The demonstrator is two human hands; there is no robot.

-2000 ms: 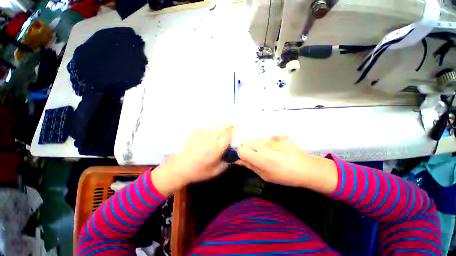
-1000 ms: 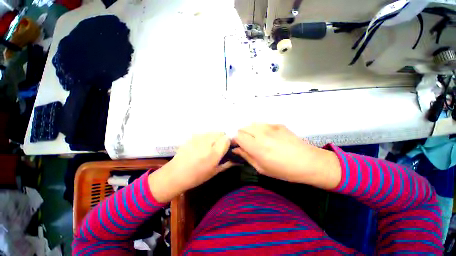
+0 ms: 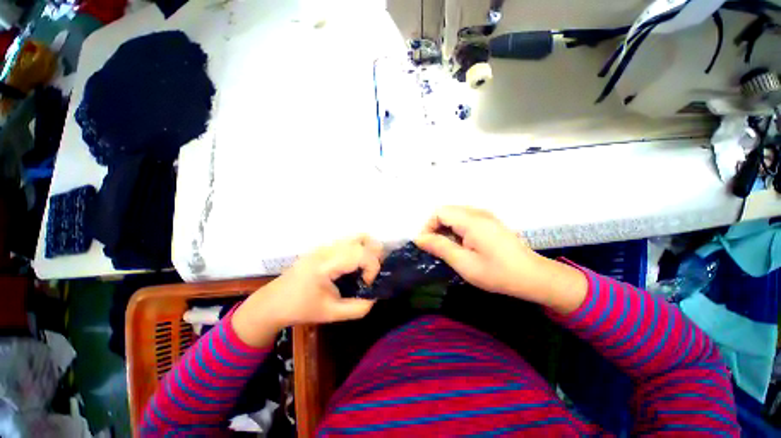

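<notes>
A small navy-black pocket piece [image 3: 406, 272] with pale flecks is stretched between my hands at the table's front edge, above my lap. It looks crumpled. My left hand [image 3: 330, 282] grips its left end with bent fingers. My right hand [image 3: 467, 248] pinches its upper right part between thumb and fingers. Parts of the piece under my fingers are hidden.
The sewing machine's presser foot area [image 3: 426, 64] is up ahead. A dark round pile [image 3: 150, 94], dark folded pieces [image 3: 135, 210] and a patterned rectangle [image 3: 70, 221] lie at left. An orange basket [image 3: 205, 289] stands below the table.
The piece was bunched small and mostly hidden between my closed hands. Now my hands are farther apart and more of its flecked fabric shows. The view has shifted slightly.
</notes>
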